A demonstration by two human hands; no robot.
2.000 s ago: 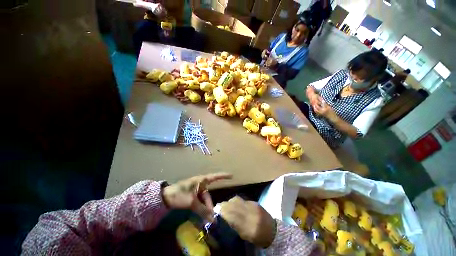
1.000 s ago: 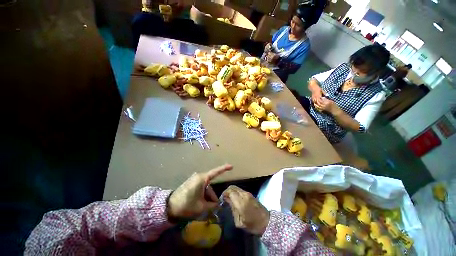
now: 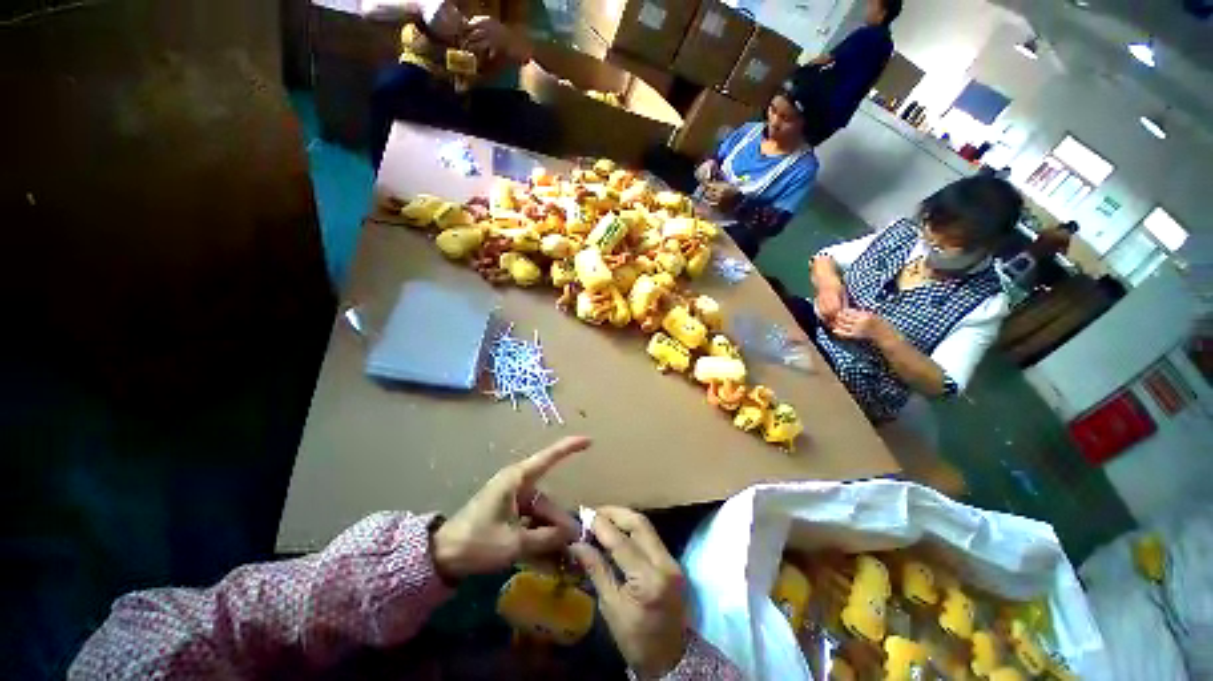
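A yellow plush pendant (image 3: 545, 607) hangs below my two hands, over my lap at the table's near edge. My left hand (image 3: 499, 523) pinches at its top with thumb and a bent finger, the index finger pointing out. My right hand (image 3: 639, 580) is beside it, its fingertips at a small white tie (image 3: 585, 522) above the toy. The bag around the toy cannot be made out clearly.
On the brown table (image 3: 399, 466) are flat empty bags (image 3: 432, 337), white ties (image 3: 523, 373) and a heap of yellow toys (image 3: 599, 253). A white sack (image 3: 745, 565) of bagged toys stands at right. People sit around the table.
My right hand has turned and opened somewhat beside the toy, its fingers now pointing up. The toy has shifted slightly up and right. The view has tilted a little.
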